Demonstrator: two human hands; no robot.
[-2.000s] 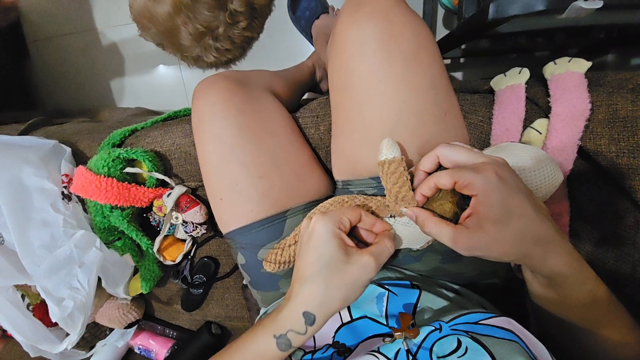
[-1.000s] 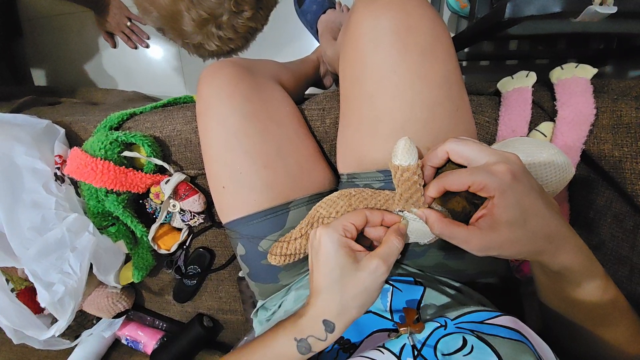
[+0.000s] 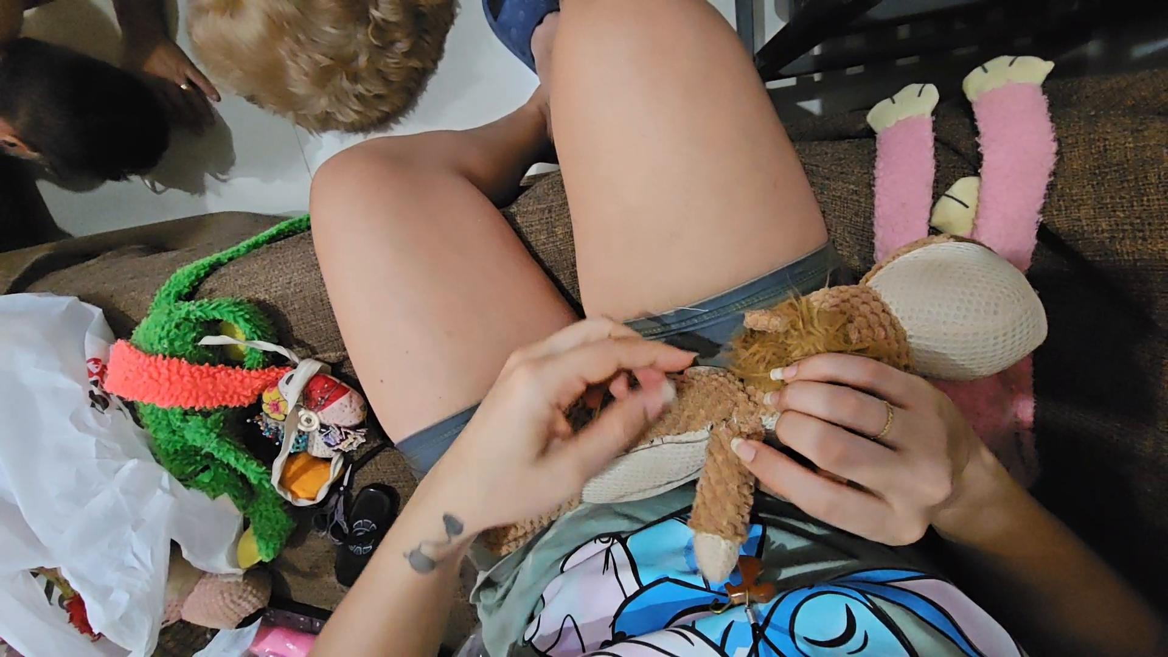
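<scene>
A brown and cream plush toy (image 3: pixel 703 401) with a tufted mane and a mesh-like cream muzzle (image 3: pixel 958 306) lies across my lap. My right hand (image 3: pixel 849 438) grips it at the neck, below the mane. Over the toy's body is my left hand (image 3: pixel 584 401), its thumb and forefinger nearly together at the tips; whether a needle or thread is between them cannot be made out. One brown limb with a cream tip (image 3: pixel 716 511) points down toward my shirt.
A pink plush toy (image 3: pixel 1013 173) lies right on the brown sofa (image 3: pixel 1109 164). Left are a green plush toy (image 3: pixel 201 438), a decorated pincushion (image 3: pixel 315 411), black-handled scissors (image 3: pixel 365 529) and a white plastic bag (image 3: pixel 82 474). A curly-furred dog (image 3: pixel 319 55) and another person's hand (image 3: pixel 173 78) are beyond.
The brown toy has been turned over, so its cream-tipped limb points toward me instead of away. My left hand has lifted from the seam. Another person's head has come into view at upper left.
</scene>
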